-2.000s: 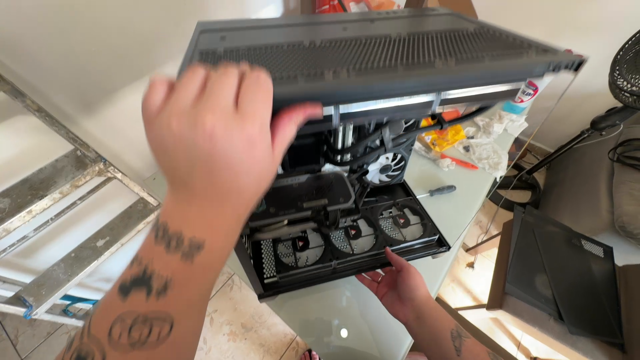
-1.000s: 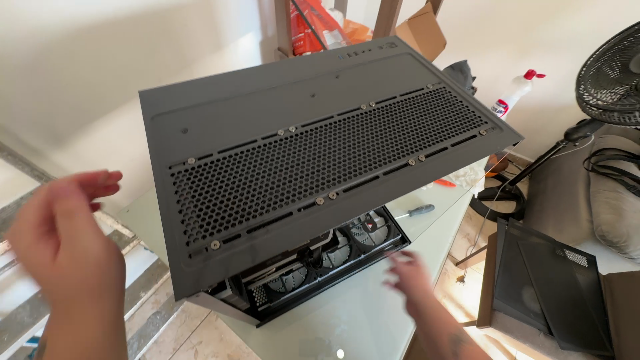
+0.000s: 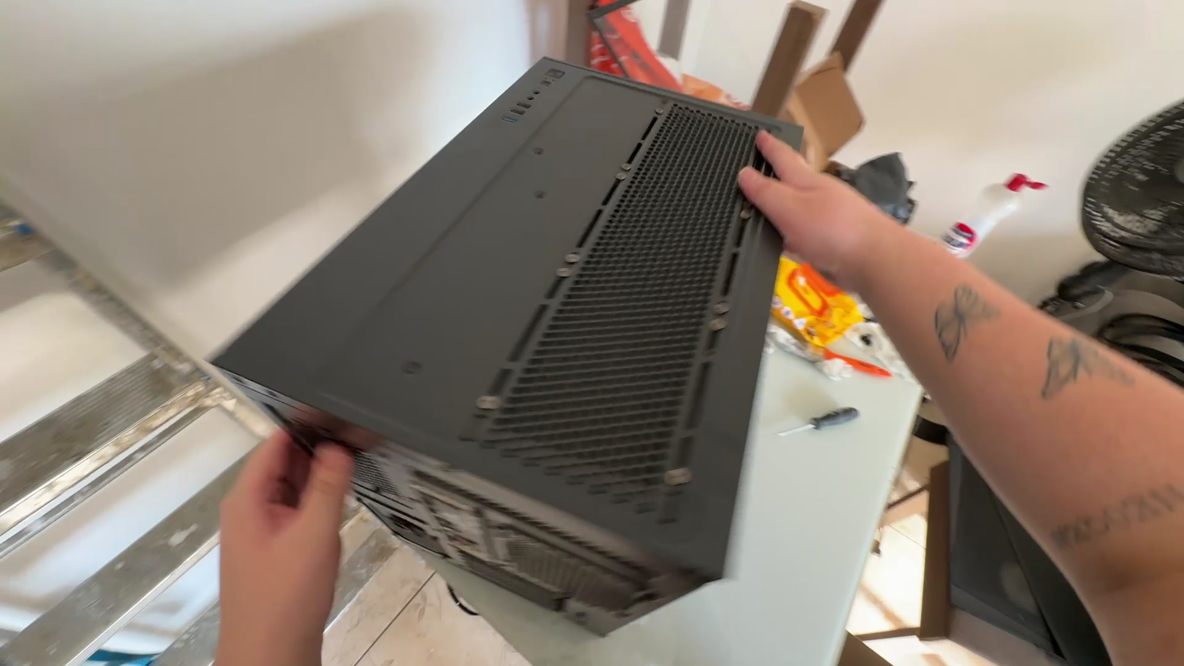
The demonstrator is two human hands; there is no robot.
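Observation:
A black desktop computer case (image 3: 435, 277) stands on a pale glass-topped table, its perforated top panel towards me and its rear face at the lower edge. My left hand (image 3: 287, 527) grips the case's rear left upper edge, with the fingertips hidden behind the rim. My right hand (image 3: 819, 217) lies on the right edge of the top, thumb and finger over the mesh. The case's inside is out of sight. To the right of the case a dark-handled screwdriver (image 3: 832, 418) lies on the table.
Beyond the screwdriver are a yellow packet (image 3: 819, 305) and crumpled white wrapping. A white bottle with a red cap (image 3: 985, 217) stands farther back. An aluminium ladder (image 3: 120, 462) is at left, a black fan (image 3: 1138, 194) at right. The glass table (image 3: 795, 518) has its edge near the tiled floor.
The case has turned, so its rear face now shows where the open side with fans showed before. Both hands, apart from it one second ago, are now on it.

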